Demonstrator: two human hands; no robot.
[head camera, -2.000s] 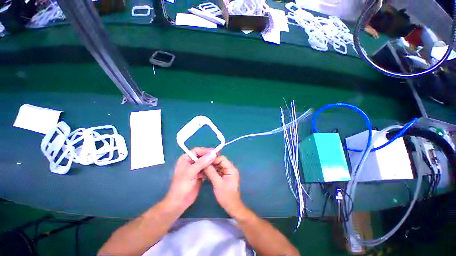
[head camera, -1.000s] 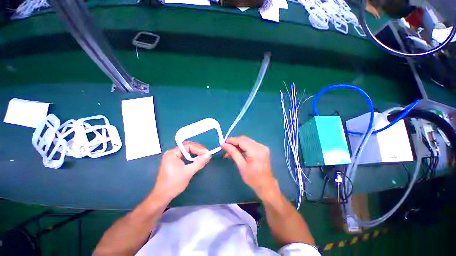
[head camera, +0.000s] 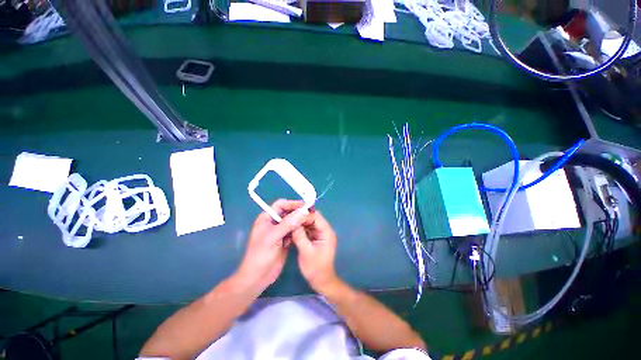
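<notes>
A white rounded-square frame (head camera: 280, 167) is held tilted above the green bench, its opening facing up. My left hand (head camera: 270, 235) is shut on its near edge. My right hand (head camera: 314, 242) is at the frame's near right corner, fingertips against my left fingers, pinching there. A thin pale wire (head camera: 325, 188) shows faintly beyond the right corner. Its end between my fingers is hidden. Both hands are bare.
Overlapping white frames (head camera: 112, 204) lie at left beside a paper sheet (head camera: 197, 190) and a smaller paper (head camera: 41, 172). A wire bundle (head camera: 405, 204) lies right, beside a teal-green box (head camera: 453, 202). A fitted frame (head camera: 195, 71) lies beyond; a metal support (head camera: 130, 77) slants at left.
My right hand has moved left and down, closer to my left hand. The frame has turned slightly. The wire, a long pale streak before, now shows only as a short faint line.
</notes>
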